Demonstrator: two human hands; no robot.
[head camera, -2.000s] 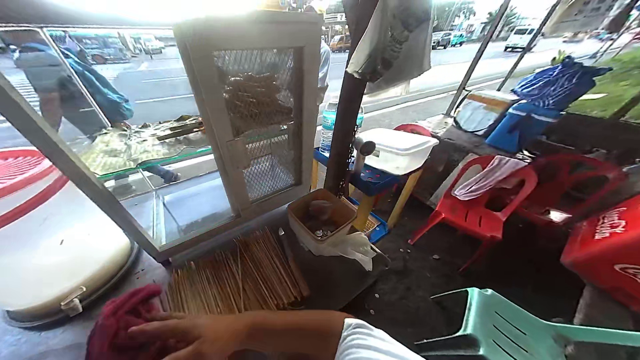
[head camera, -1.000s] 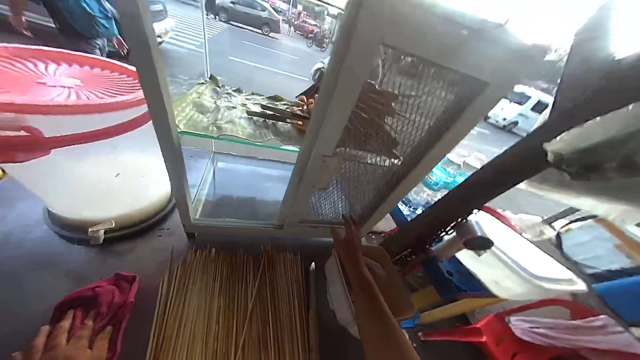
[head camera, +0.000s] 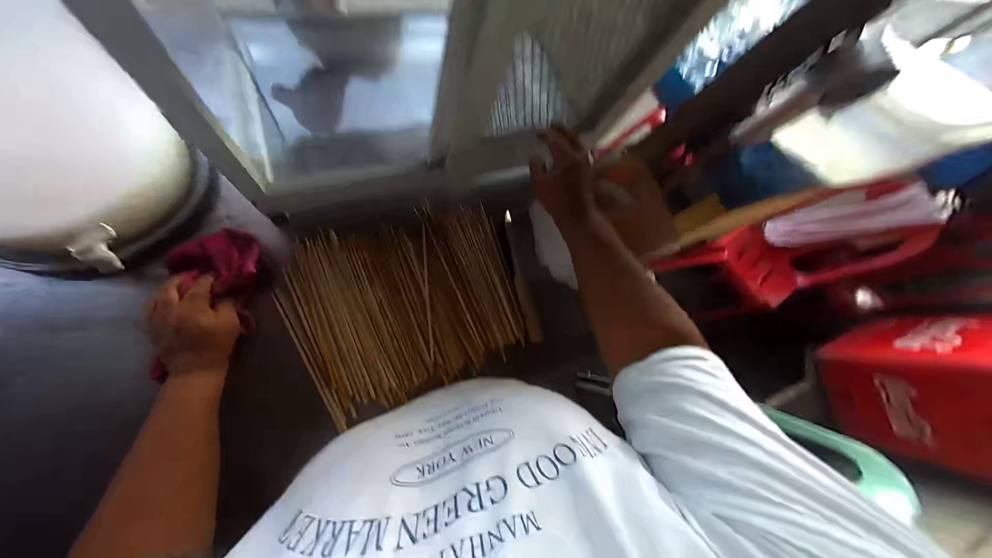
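My left hand (head camera: 194, 322) rests on a crumpled dark-red cloth (head camera: 221, 267) on the dark tabletop, its fingers on the near side of the cloth. Many thin wooden skewers (head camera: 403, 310) lie side by side between my two arms. A knife (head camera: 521, 287) seems to lie along their right edge. My right hand (head camera: 564, 170) is at the lower right corner of the display case (head camera: 349, 186), which has glass and mesh panels. Whether its fingers grip the frame is blurred. Just right of that hand stands a cardboard box (head camera: 635, 201), with a pale plastic bag (head camera: 550, 244) beside it.
A large white tub (head camera: 85, 132) with a spigot stands at the upper left. On the right are a red plastic chair (head camera: 759, 263), a red cooler box (head camera: 914, 387) and a green plastic chair (head camera: 852, 457). A dark post (head camera: 744, 85) slants behind the box.
The view has tilted down, showing both forearms and the shirt. My left hand stays with the red cloth, and my right hand remains near the case's lower corner, where it was one second ago.
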